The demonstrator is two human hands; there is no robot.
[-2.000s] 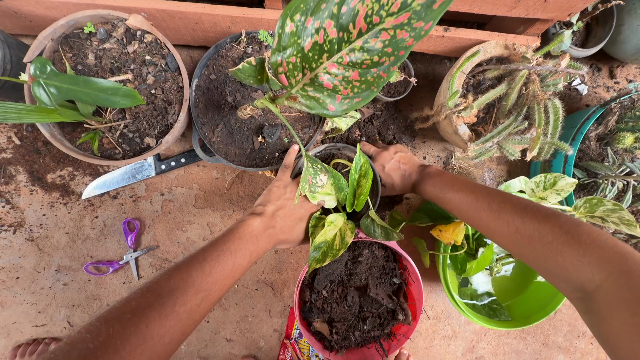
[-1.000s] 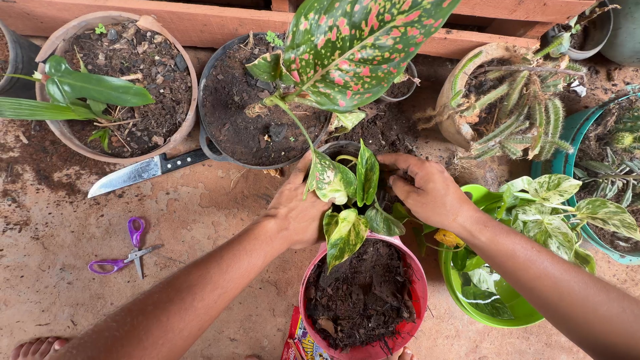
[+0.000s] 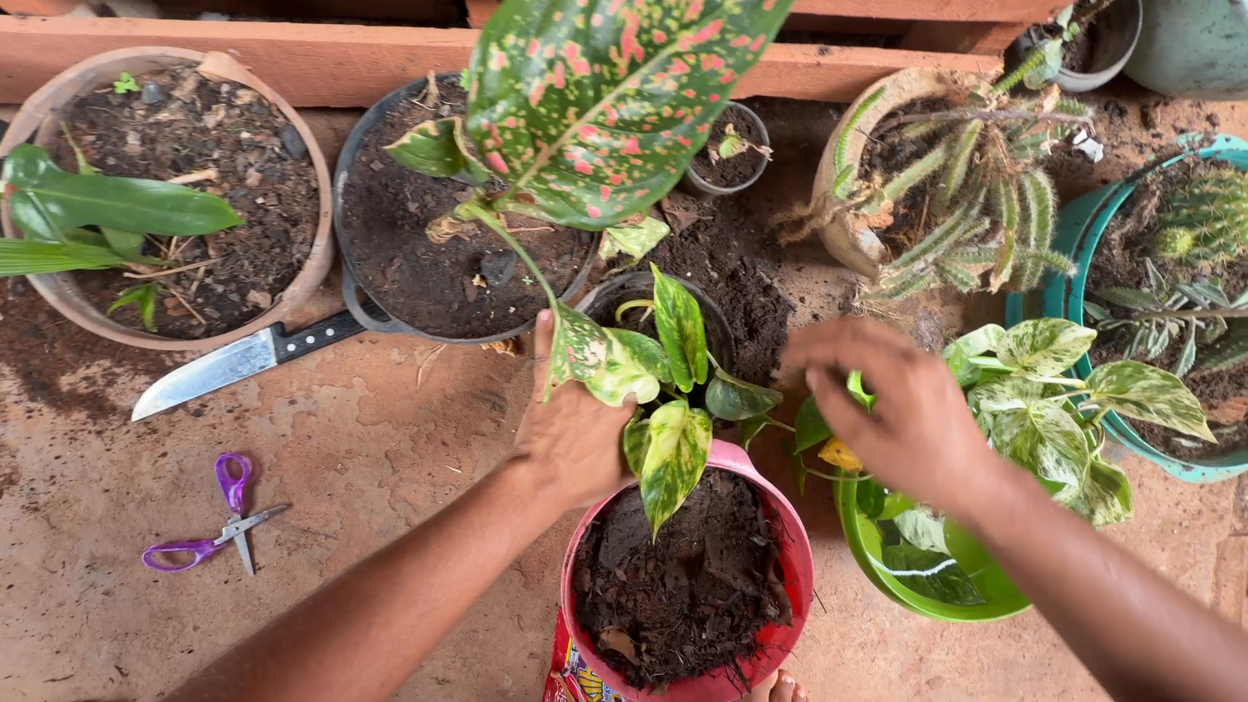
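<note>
A small dark pot (image 3: 720, 336) with a variegated pothos cutting (image 3: 680, 331) stands at the centre. My left hand (image 3: 575, 439) rests against its left side, fingers partly hidden under leaves, so its grip cannot be made out. To the pot's right, my right hand (image 3: 892, 409) is raised and slightly blurred, fingers curled, above a green bucket (image 3: 868, 561) with water and variegated leaves (image 3: 1038, 429). No object shows in its fingers. Below the small pot is a pink pot (image 3: 795, 546) of dark soil (image 3: 682, 575). Loose soil (image 3: 746, 292) lies behind the small pot.
A knife (image 3: 219, 370) and purple-handled scissors (image 3: 232, 526) lie on the floor at left. Behind are a wide clay-coloured pot (image 3: 322, 214), a black pot (image 3: 343, 205) under a pink-spotted leaf (image 3: 624, 97), a cactus pot (image 3: 848, 234) and a teal pot (image 3: 1077, 253). A wooden slat (image 3: 390, 63) runs behind.
My right hand has moved off the small pot to the right, toward the green bucket. My left hand stays beside the pot.
</note>
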